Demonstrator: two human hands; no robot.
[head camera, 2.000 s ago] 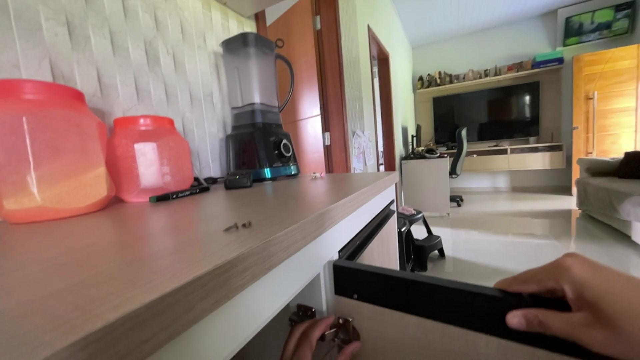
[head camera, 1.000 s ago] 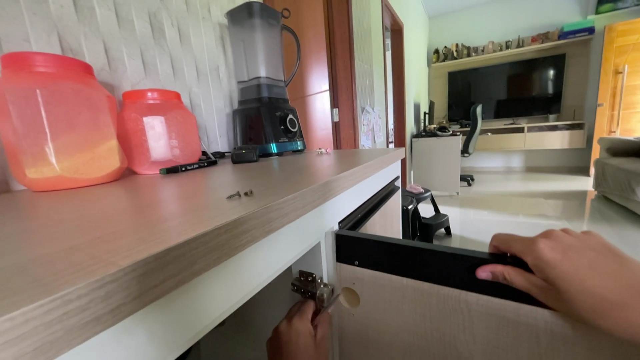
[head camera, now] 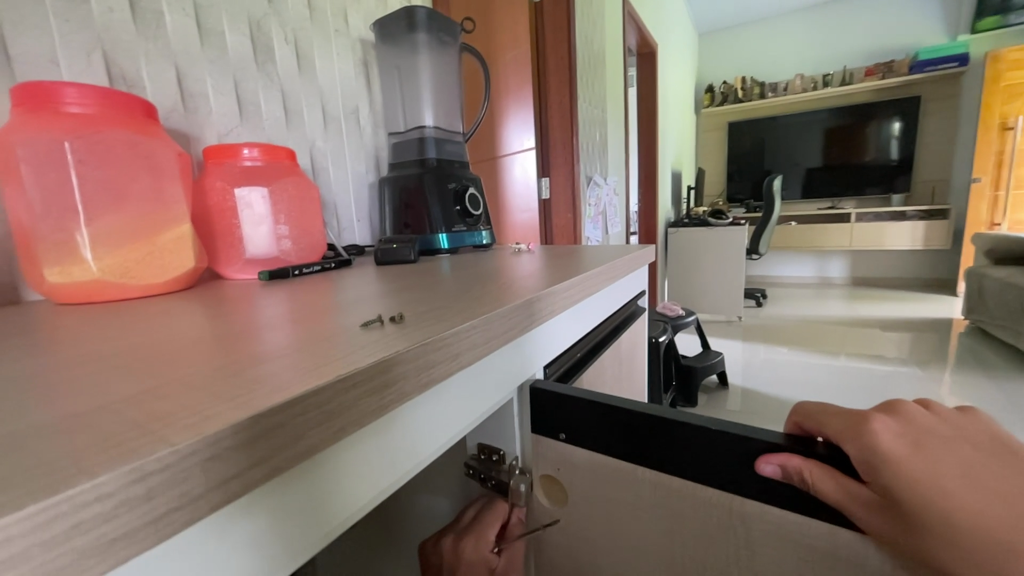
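An open cabinet door with a black top profile stands out from the white cabinet. My right hand grips its top edge, thumb on the near side, fingers over the far side. Inside the opening, a metal concealed hinge sits on the side panel, and its cup lies beside the round hole in the door. My left hand is closed just below, its fingers at the hinge cup; a thin metal piece sticks out from them. Two small screws lie on the wood-look countertop.
Two red plastic jars, a marker pen, a small black object and a blender stand or lie along the back of the counter. A black step stool is on the floor beyond the door.
My left hand has moved from over the hinge to below it, and the round hole in the door has come into view. My right hand keeps hold of the door's top edge.
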